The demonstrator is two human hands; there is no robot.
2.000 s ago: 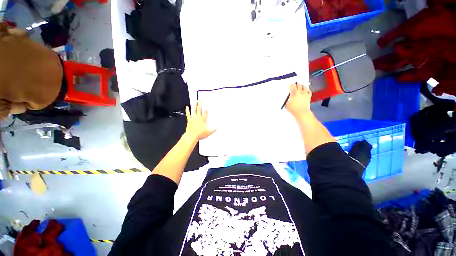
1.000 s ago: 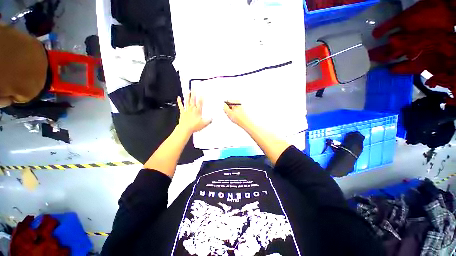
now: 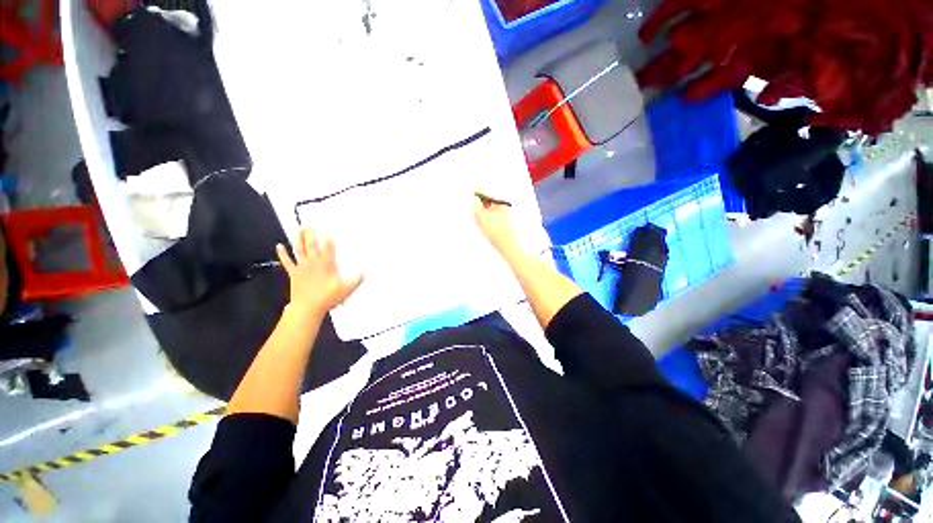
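A white marking template (image 3: 409,245) lies on the white table (image 3: 338,92), almost the same tone as it. A thin dark strip of the black garment panel (image 3: 394,176) shows along the template's far edge and at its far left corner. My left hand (image 3: 317,274) lies with fingers spread on the template's left part, near that corner. My right hand (image 3: 494,218) holds a thin dark marking pen (image 3: 493,200) over the template's right part. The pen tip points left; whether it touches is not clear.
Black panels (image 3: 230,240) and a white piece (image 3: 161,201) lie along the table's left side. A light blue patch (image 3: 438,322) is at my waist. At right are a red stool (image 3: 552,131), a blue crate (image 3: 691,240) with a tied black bundle (image 3: 642,271), and plaid garments (image 3: 854,352).
The view has turned and shifted, so the table now slants. My right hand with the pen has moved from near my left hand to the template's right part. My left hand stays near the left edge.
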